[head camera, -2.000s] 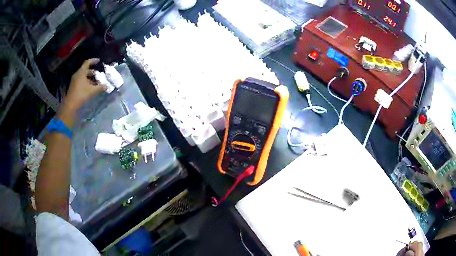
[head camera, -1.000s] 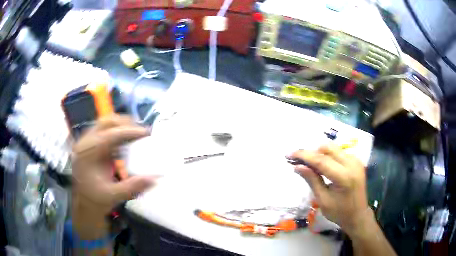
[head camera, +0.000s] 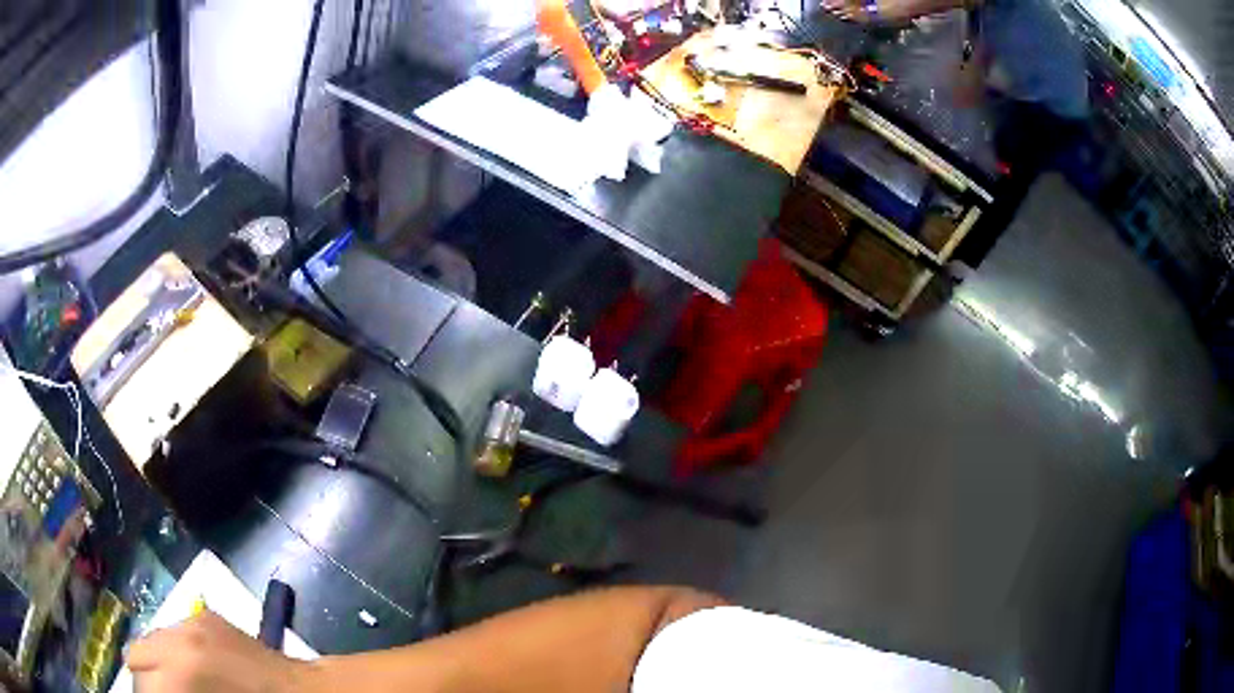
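Observation:
My right hand is at the lower left, over the corner of the white mat, cut off by the bottom edge. Its fingertips are partly hidden, and I cannot tell whether it holds anything. A small yellow tip shows beside the fingers. A short thick black piece lies just right of the hand. My left hand is out of view. Two white chargers stand side by side, pins up, at the bench's right end.
A hammer-like tool and dark-handled tools lie near the chargers. A cream meter and an open cardboard box are at the left. Beyond are a red stool, another dark table, a shelved cart and a person.
The view has swung far right, away from the multimeter and red box. My left hand has gone out of view. My right hand now shows at the lower left, its forearm across the bottom.

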